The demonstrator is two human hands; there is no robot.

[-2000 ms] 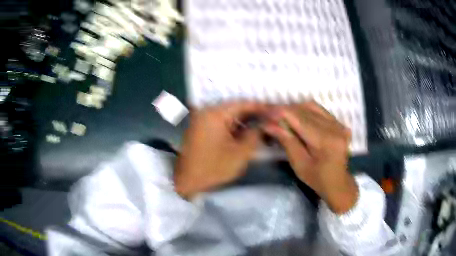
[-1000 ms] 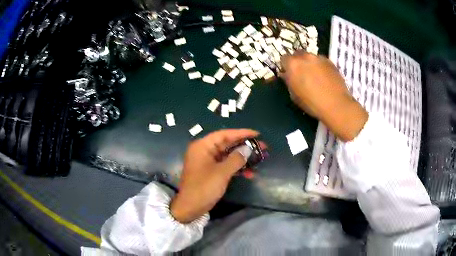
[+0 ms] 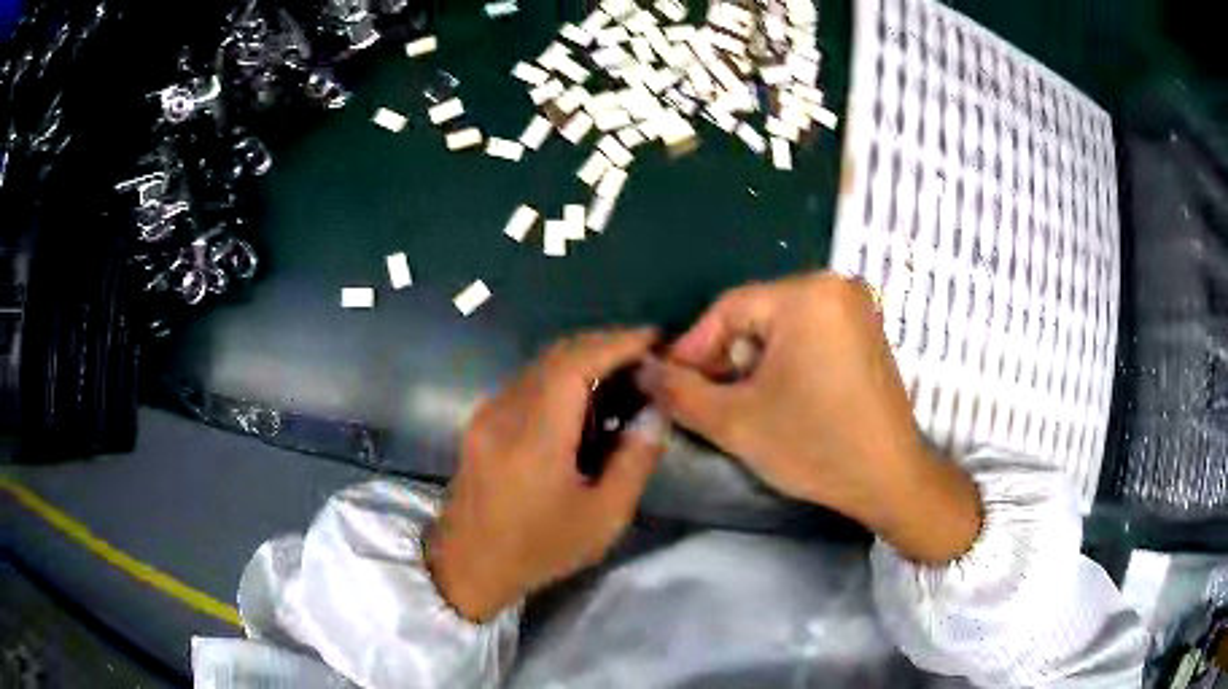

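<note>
My left hand (image 3: 539,464) is at the lower centre and holds a small black glossy device shell (image 3: 613,415) between thumb and fingers. My right hand (image 3: 808,404) is beside it, with thumb and index fingertips together at the top edge of the shell. Whether a small part is between the right fingertips cannot be told. A heap of cream-white pads (image 3: 673,74) lies on the dark green mat (image 3: 323,202), with several loose pads to its left. The white sheet (image 3: 983,229) with rows of tiny dark strips lies at the right, partly behind my right hand.
A tangled heap of shiny ring-shaped parts (image 3: 195,202) lies at the left. Black part trays (image 3: 74,337) are at the far left. A ribbed clear tray (image 3: 1185,337) is at the right edge. A grey floor with a yellow line (image 3: 121,545) shows at the lower left.
My right hand has moved from the pad heap down to the shell in my left hand. The view has shifted, so the pads appear higher and further left. The white square piece is no longer visible.
</note>
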